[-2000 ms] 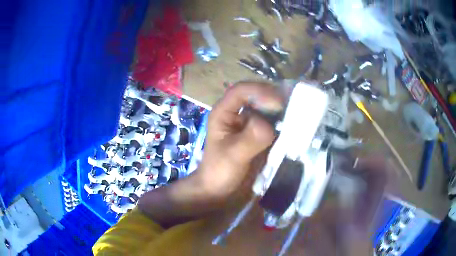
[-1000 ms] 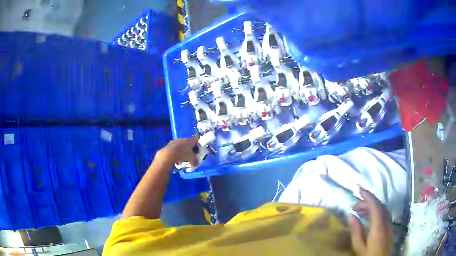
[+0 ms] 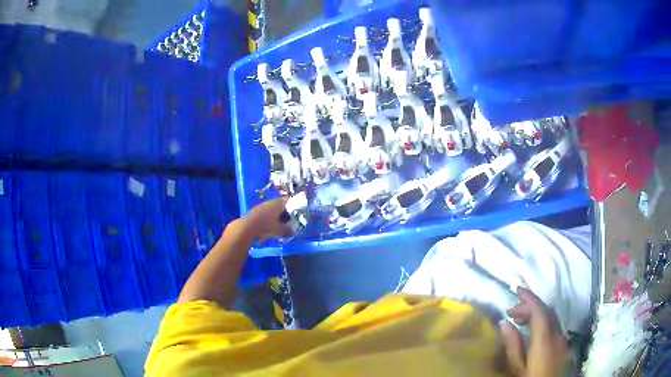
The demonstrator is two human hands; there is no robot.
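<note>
My left hand (image 3: 266, 219) is at the near left corner of the blue crate (image 3: 412, 227), closed around a white model scooter body (image 3: 296, 206); the fingers hide part of it. The crate holds rows of white scooter bodies with dark centres and red blocks, such as one nearby (image 3: 352, 208) at the near edge. My right hand (image 3: 535, 335) is over my lap at the lower right, partly cut off by the lower edge. Its fingers are apart and nothing shows in it.
Stacked blue crates (image 3: 110, 235) fill the left side. Another blue crate (image 3: 544, 51) overhangs the far right of the crate of bodies. A red sheet (image 3: 619, 151) and white scraps (image 3: 616, 342) lie along the bench edge at right. A small filled crate (image 3: 184, 40) is at the far left.
From two seconds ago, the view has turned from the bench to the crate, and the held body is now at its corner. In the last second my left hand has hardly moved.
</note>
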